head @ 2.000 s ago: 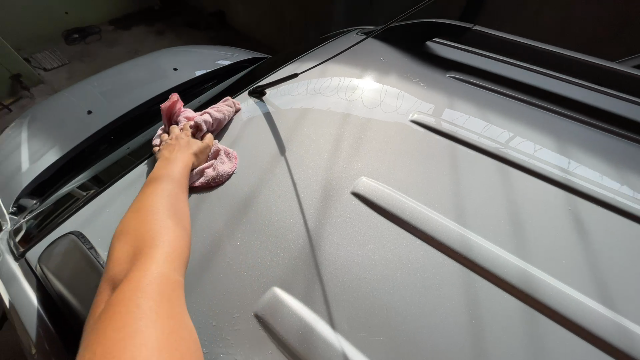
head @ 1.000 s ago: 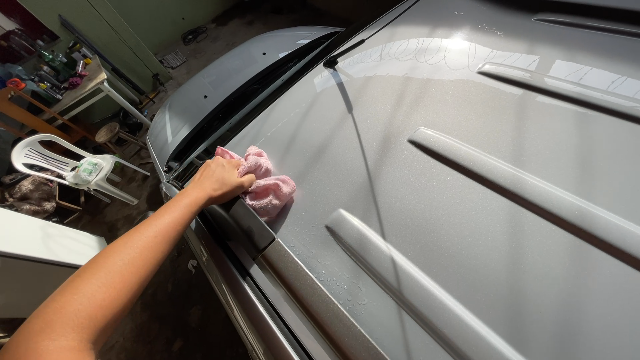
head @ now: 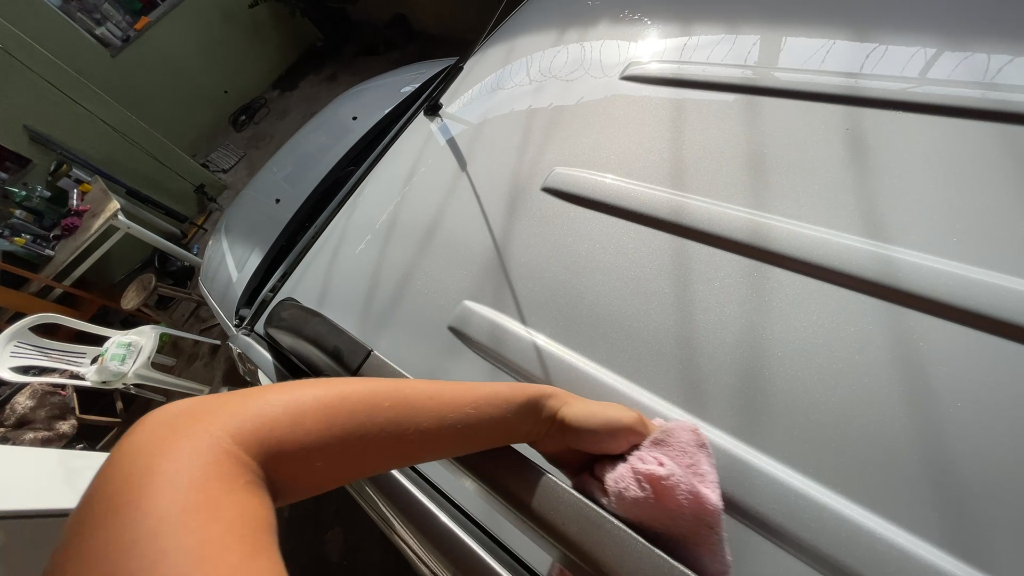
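Observation:
My left hand is closed around a pink terry cloth, at the lower middle of the view. The cloth lies against the silver car roof, between its edge trim and the nearest raised silver roof rib. Folds of it hang toward the bottom of the frame, and my fingers are partly hidden. My bare arm reaches in from the lower left, across the side of the car. My right hand is out of view.
Two more ribs run along the roof. A thin antenna stands at its front edge, near the hood. At left are a white plastic chair with a bag, a cluttered table, a stool and a green wall.
My left hand and the pink cloth have moved from the front of the roof, back along its near edge to beside the nearest rib. The view has shifted too.

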